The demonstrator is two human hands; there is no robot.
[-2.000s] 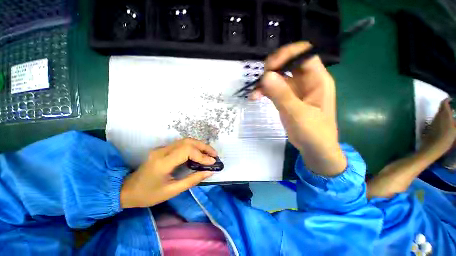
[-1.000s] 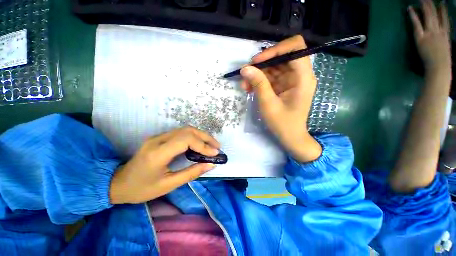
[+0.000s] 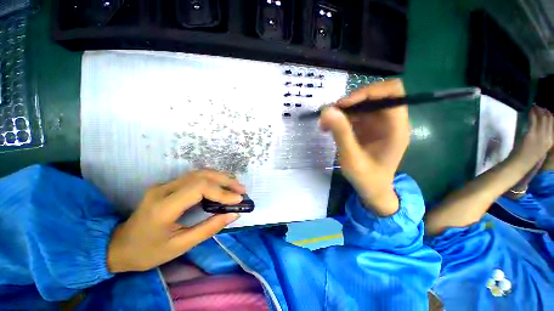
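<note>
My left hand [image 3: 176, 218] holds a black glossy housing [image 3: 228, 205] between thumb and fingers, edge up, over the near part of the white sheet [image 3: 121, 91]. My right hand [image 3: 373, 140] holds long black tweezers [image 3: 413, 99] like a pen. Their tip is blurred, near short rows of small black pieces [image 3: 299, 94] on a clear tray at the sheet's right part. Whether the tip touches or carries anything cannot be told. Tiny grey metal bits [image 3: 222, 143] lie scattered on the sheet, just beyond my left hand.
A thick black tray [image 3: 243, 51] with housings in its pockets lies along the sheet's far edge. A clear blister tray [image 3: 18, 109] is at the far left. At the right, another person's arm [image 3: 480, 188] reaches beside another white sheet [image 3: 495, 130] and a black tray [image 3: 498, 61].
The view has shifted. My right hand has moved the tweezers from over the grey bits rightward to the rows of black pieces. My left hand still holds the housing. The other person's arm is lower.
</note>
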